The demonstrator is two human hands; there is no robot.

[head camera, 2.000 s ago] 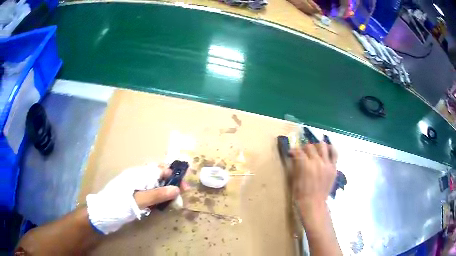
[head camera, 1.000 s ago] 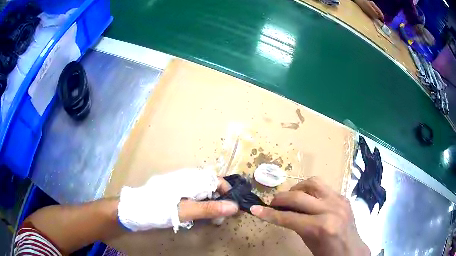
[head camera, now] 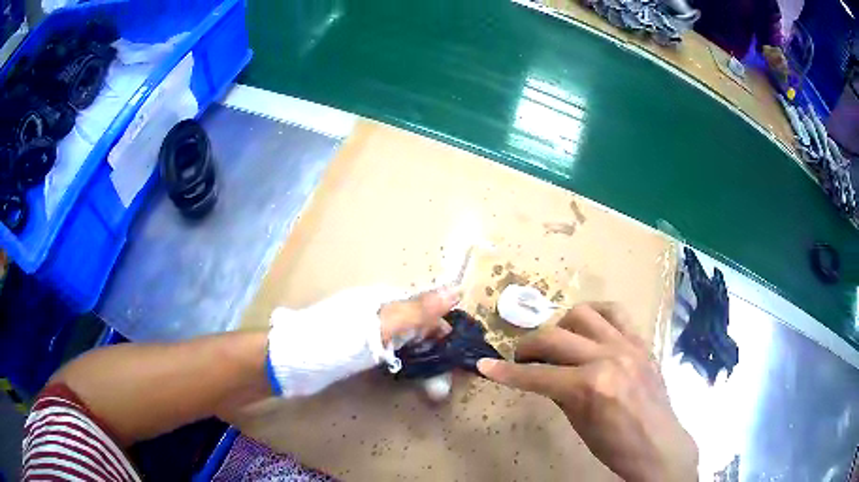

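My left hand (head camera: 353, 341), in a white knit glove with bare fingertips, holds a folded black oval ring (head camera: 454, 345) over the cardboard mat (head camera: 396, 207). My bare right hand (head camera: 598, 381) pinches the right end of the black piece between thumb and fingers. Whether a separate strip is in that pinch cannot be told. A small white glue cup (head camera: 525, 306) stands just beyond the hands, with a thin pale stick at its right side. A small whitish rounded thing (head camera: 436, 387) shows below the ring.
Black strips (head camera: 706, 320) lie fanned at the mat's right edge. A blue tote (head camera: 141, 202) of black rings is at the left, with more black rings (head camera: 188, 169) on the metal bench beside it. Beyond runs the green conveyor belt (head camera: 405, 71) with a black ring (head camera: 825, 262). A person sits opposite.
My right hand has come from the strip pile to the ring in my left hand. Since the last frame my left fingers have shifted onto the ring's upper side. The view has swung left.
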